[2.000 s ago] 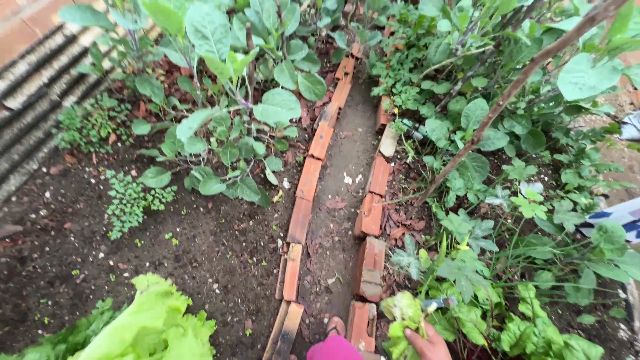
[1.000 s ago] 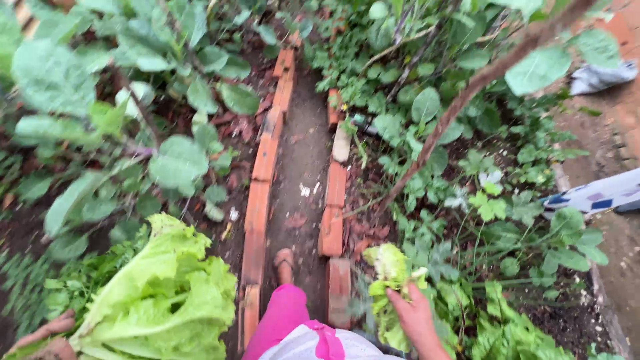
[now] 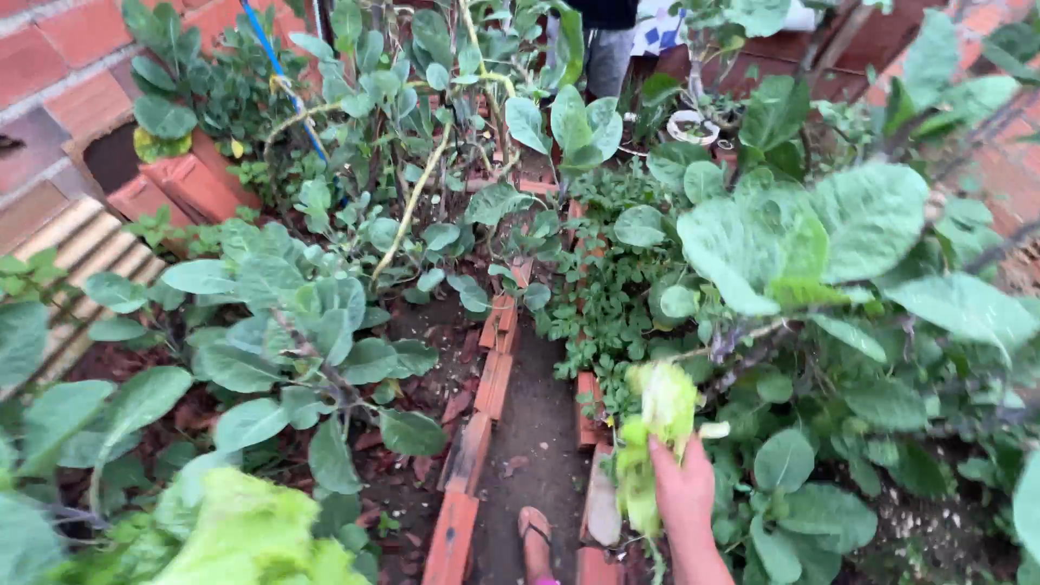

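Observation:
My right hand [image 3: 682, 479] is closed around a small bunch of pale, limp lettuce leaves [image 3: 662, 406], held over the right brick edging. A large head of light green lettuce [image 3: 244, 536] fills the lower left corner of the view. My left hand does not show in the frame of now; whether it holds that lettuce is hidden. Below, my foot in a flip-flop [image 3: 535, 532] stands on the narrow soil path [image 3: 528, 431].
Rows of bricks [image 3: 491, 386] edge the path. Collard-like plants [image 3: 284, 349] crowd the left bed, and broad leaves [image 3: 804, 227] reach in from the right. Corrugated sheet [image 3: 89, 268] leans near a brick wall [image 3: 49, 73]. Ahead stands a person [image 3: 609, 57] beyond a round pot [image 3: 692, 128].
The view has moved forward along the path and tilted up. My right hand still holds the pale leaves. My left hand, partly visible at the lettuce's base one second ago, is out of view.

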